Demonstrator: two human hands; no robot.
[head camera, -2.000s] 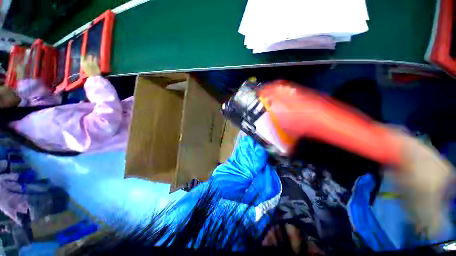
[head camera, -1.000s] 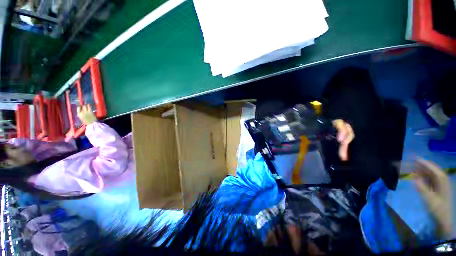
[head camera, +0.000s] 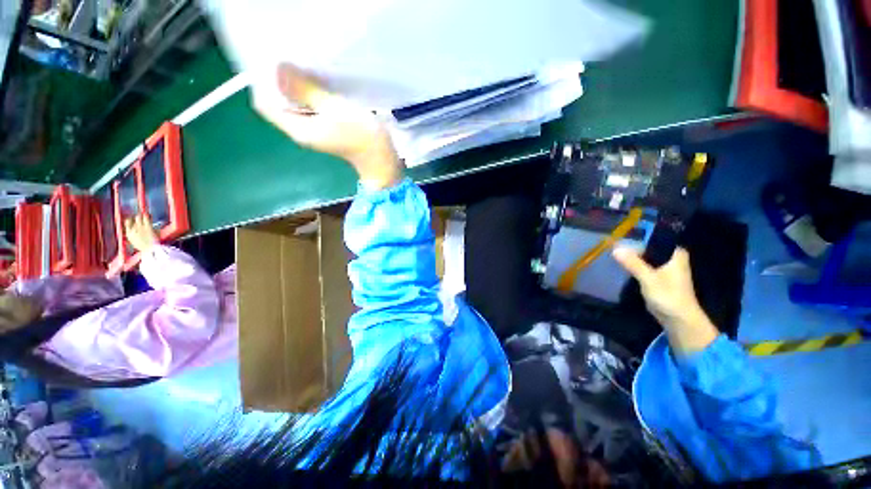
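My left hand (head camera: 339, 124) is at the stack of white separator sheets (head camera: 477, 129) on the green bench and grips a lifted white sheet (head camera: 411, 43). A thin dark edge shows between the sheets below it. My right hand (head camera: 669, 287) holds the open tablet body (head camera: 621, 215) by its near right side over my lap. The body faces up, with the mainboard (head camera: 630, 180) at the far end and the silver battery area (head camera: 611, 272) nearer me. An orange-yellow flex cable (head camera: 597, 253) runs slantwise across the battery.
An open cardboard box (head camera: 282, 325) stands left of my lap. A person in a pink sleeve (head camera: 177, 296) touches red trays (head camera: 172, 181) at the left. Another red tray (head camera: 764, 76) lies at the bench's right. Yellow-black tape (head camera: 807, 344) marks the blue floor.
My left hand has come into view at the sheets and lifted one. My right hand now holds the tablet body, which has moved right and away from me. The red tray around it earlier is gone.
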